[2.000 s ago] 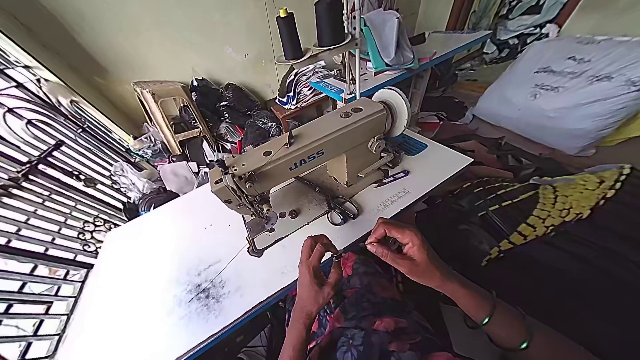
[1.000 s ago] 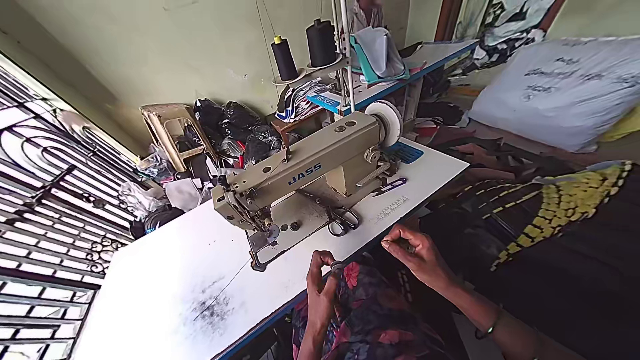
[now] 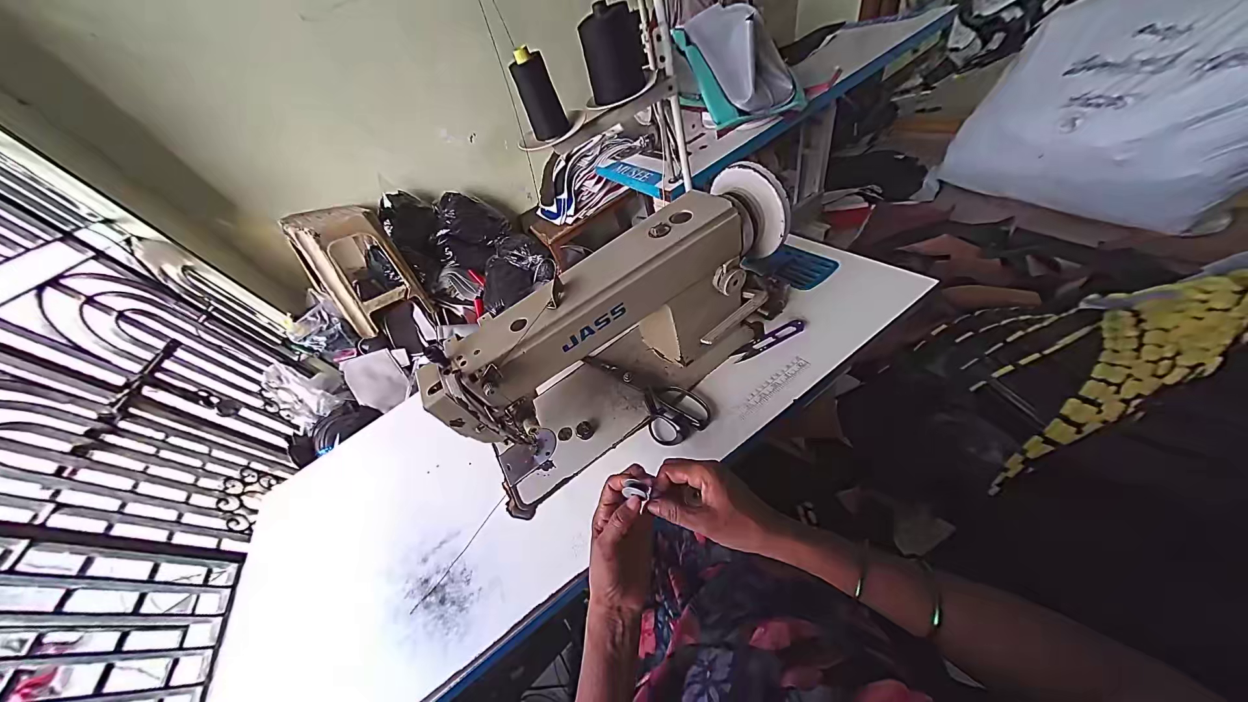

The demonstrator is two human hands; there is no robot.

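Note:
A small round metal piece, perhaps a bobbin or bobbin case point(image 3: 637, 489), is pinched in the fingertips of my left hand point(image 3: 620, 531). My right hand point(image 3: 712, 502) meets it from the right, thumb and forefinger together at the piece; whether they grip it or a thread is too small to tell. Both hands are above my lap, by the front edge of the white sewing table point(image 3: 341, 575). Beyond them stands a beige JASS sewing machine point(image 3: 604, 302), its needle area to the left. Black-handled scissors point(image 3: 673, 414) lie on its bed. A thread point(image 3: 458, 556) trails over the tabletop.
A purple-handled tool point(image 3: 773, 336) lies right of the machine, near a blue tray point(image 3: 804, 268). Black thread cones point(image 3: 612, 54) stand on the rack behind. A metal grille point(image 3: 117, 409) is at the left, a plastic chair point(image 3: 341, 253) behind, and a white sack point(image 3: 1102, 117) at the right.
My hands, apart in the earlier frames, have come together at the fingertips. The small round piece now shows between them.

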